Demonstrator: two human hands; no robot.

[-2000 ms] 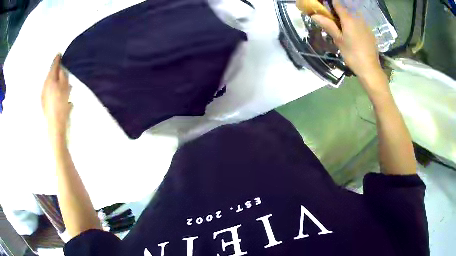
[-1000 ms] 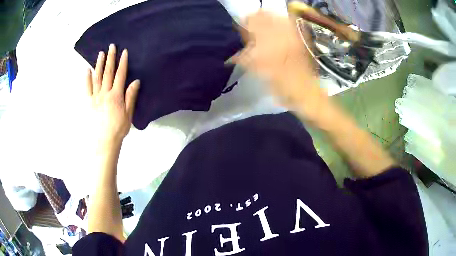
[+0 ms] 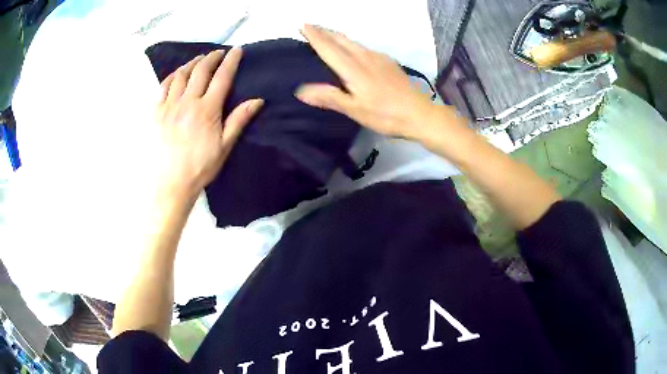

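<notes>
The dark navy bodice (image 3: 270,161) lies on the white cloth in front of me, with folds across its middle. My left hand (image 3: 201,120) rests on its left part, fingers spread. My right hand (image 3: 366,91) is on its upper right part, thumb and fingers apart; whether it pinches any cloth cannot be told. Thin black straps (image 3: 364,165) show at the bodice's lower right edge. The steam iron (image 3: 574,47) with its yellow-brown handle sits on the grey pad at the upper right, touched by neither hand.
The grey rest pad (image 3: 497,58) has a frayed, pale-printed edge. White cloth (image 3: 88,146) covers the table. Pale ruffled fabric (image 3: 636,161) hangs at the right. A brown woven basket (image 3: 91,321) is at the lower left. A cord runs from the iron to the right edge.
My right hand has moved from the bodice's right edge onto it, and my left hand has moved right and up. The bodice has shifted and become more folded. The iron appears farther right.
</notes>
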